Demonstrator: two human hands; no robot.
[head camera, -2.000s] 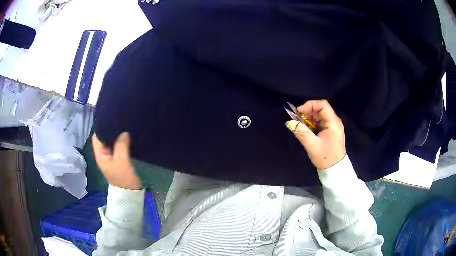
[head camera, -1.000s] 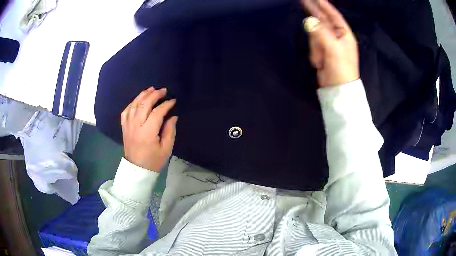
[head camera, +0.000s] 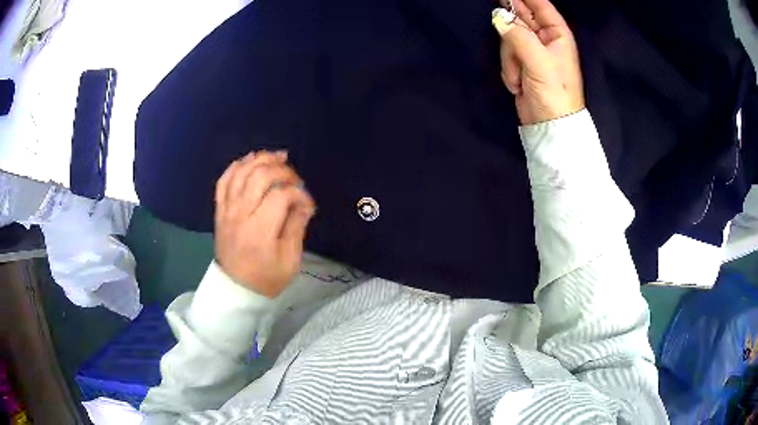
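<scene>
A dark navy garment (head camera: 399, 124) lies spread over the table, its curved edge near my body. A round silvery snap fastener (head camera: 368, 208) shows on the cloth near that edge. My right hand (head camera: 544, 62) is at the top of the view over the garment, fingers curled, with a pale yellow finger wrap (head camera: 503, 21) on the thumb. A small bit of metal shows at its fingertips, likely the thread snips, mostly hidden or cut off. My left hand (head camera: 264, 217) is slightly blurred over the garment's left part, fingers loosely curled; no object shows in it.
A flat dark rectangle, perhaps a phone (head camera: 93, 133), lies on the white table (head camera: 50, 100) at left. A crumpled pale scrap (head camera: 37, 25) is at top left. Clear plastic (head camera: 91, 257) hangs at the left edge. A blue crate (head camera: 125, 353) and blue bag (head camera: 715, 349) are below.
My right hand has moved up and away from the near part of the garment. My left hand has moved right from the garment's left edge. The upper cloth layer now lies spread further back.
</scene>
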